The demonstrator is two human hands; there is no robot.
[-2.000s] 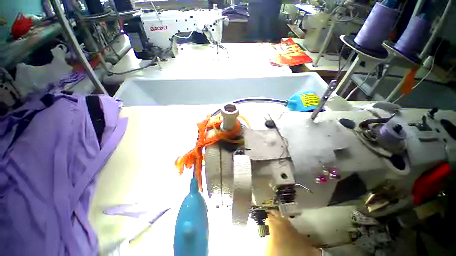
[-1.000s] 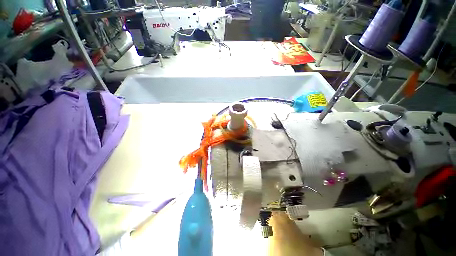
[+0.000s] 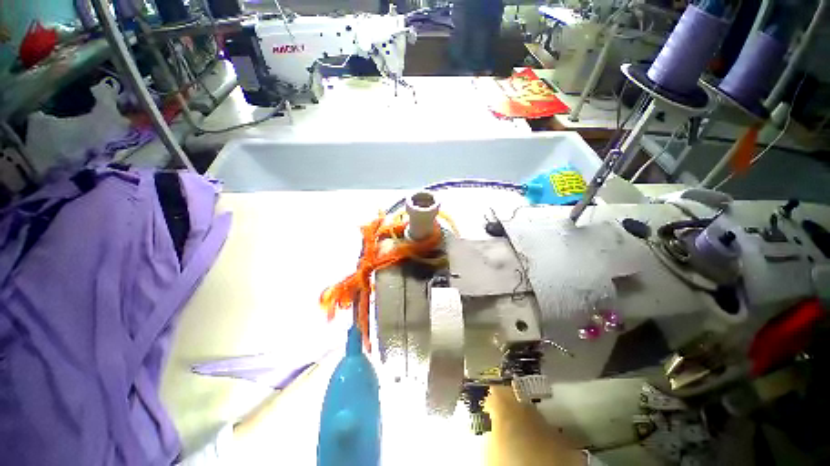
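Note:
The pale sewing machine head (image 3: 446, 350) stands in front of me. A blue teardrop-shaped object (image 3: 349, 410) hangs at its left end and hides part of the work area. Narrow pointed lilac fabric pieces (image 3: 238, 366) lie on the table left of it. My left hand (image 3: 278, 420) is at the bottom edge, washed out by glare, beside these pieces; its fingers cannot be made out. My right hand (image 3: 521, 432) is low under the machine head, cut off by the bottom edge, its fingers hidden. A large lilac garment pile (image 3: 86, 300) drapes at the left.
A pale trough (image 3: 391, 164) lies behind the table. Orange ties (image 3: 364, 264) wrap a post on the head. Purple thread cones (image 3: 684, 50) stand upper right. A red patch (image 3: 784, 332) is on the head's right side. Another sewing machine (image 3: 318, 50) stands behind, and a person (image 3: 475, 35) is partly visible.
The whole view shifts slightly between frames. Compared with two seconds ago, more of my left forearm or hand shows beside the narrow lilac pieces. My right hand stays under the head.

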